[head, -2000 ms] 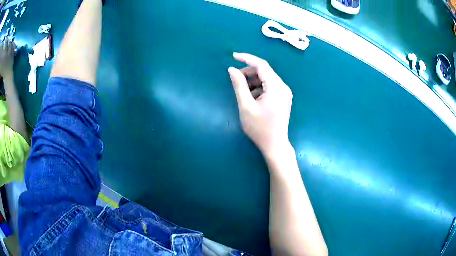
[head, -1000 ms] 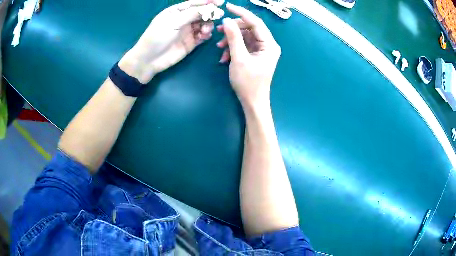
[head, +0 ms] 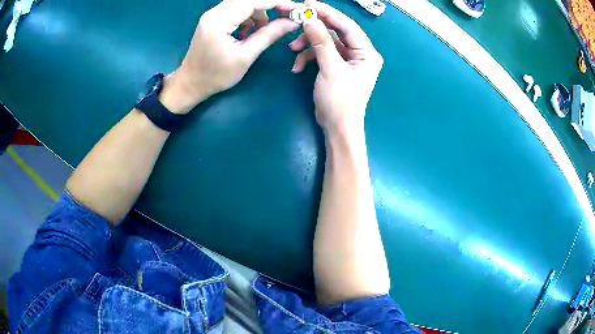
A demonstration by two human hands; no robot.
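A small white earbud housing (head: 299,14) with a yellow disc is pinched between both hands at the top edge of the picture, above the green table (head: 261,196). My left hand (head: 225,49), with a dark watch on the wrist, grips its left side between thumb and fingers. My right hand (head: 342,65) holds its right side with thumb and index finger, the other fingers curled. The fingertips hide much of the piece.
A broad white stripe (head: 486,68) curves across the table. A coiled white cable (head: 372,6) is cut by the top edge. White pieces (head: 532,87), a dark oval case (head: 560,100), a pale box (head: 584,117) and an orange item (head: 582,23) lie right. A thin dark stick (head: 547,293) lies lower right.
My left hand came in from the upper left with white pieces and met my right hand. Both now hold one piece, with its yellow disc showing. The view has shifted right.
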